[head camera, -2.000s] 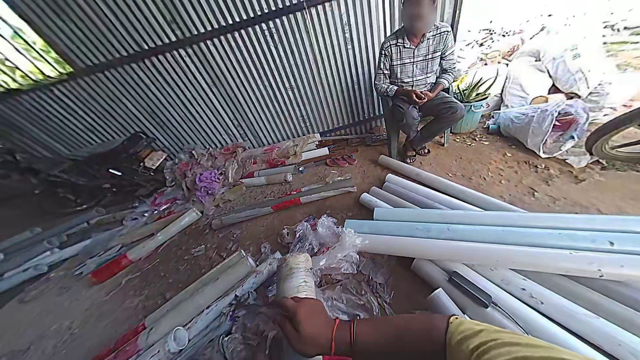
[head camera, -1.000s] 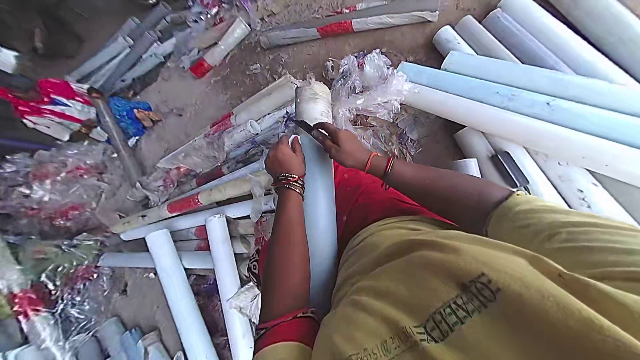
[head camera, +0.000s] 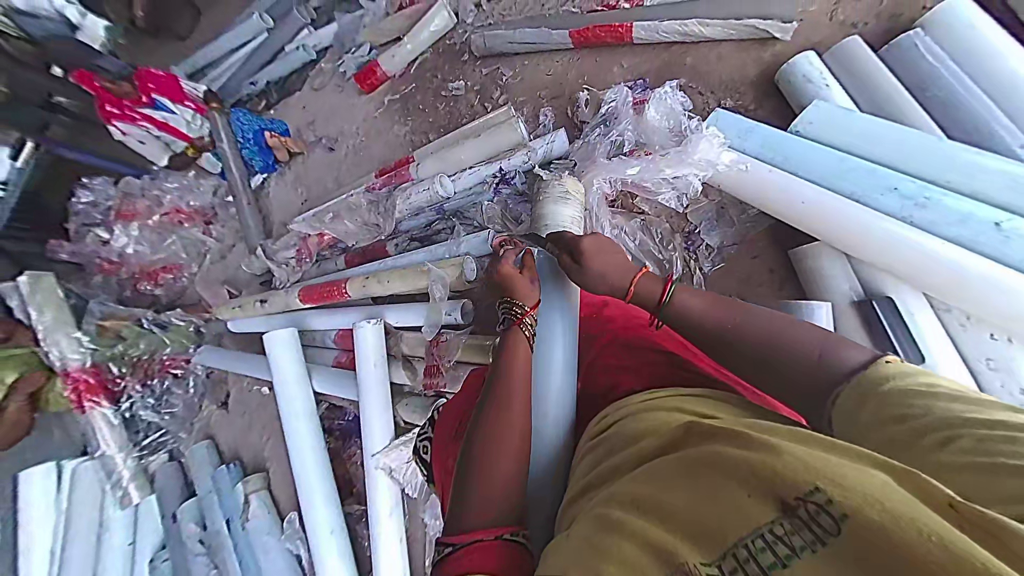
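Note:
A long light-blue roll (head camera: 554, 360) lies along my lap, pointing away from me, and a cream wrapped band (head camera: 558, 204) covers its far end. My right hand (head camera: 588, 260) is closed on a dark, thin tool, perhaps a blade (head camera: 532, 238), whose tip lies across the roll at the band's near edge. On the roll's left side, my left hand (head camera: 514, 268) pinches at its covering near that tip; what exactly lies between the fingers is too small to tell. Crumpled clear plastic film (head camera: 648, 160) lies just beyond the band.
Large white and pale-blue rolls (head camera: 872, 224) are stacked at right. Thinner rolls, some with red bands (head camera: 324, 293), lie at left, with heaped plastic wrap (head camera: 144, 232). Two upright white rolls (head camera: 310, 448) stand near my left arm. Other people (head camera: 152, 112) sit at the left, one beside a wrapped roll.
Two seconds ago one hand was on the wrapped end; a second ago both hands were at the roll, and they remain there. The view has swung down and left since the first frame.

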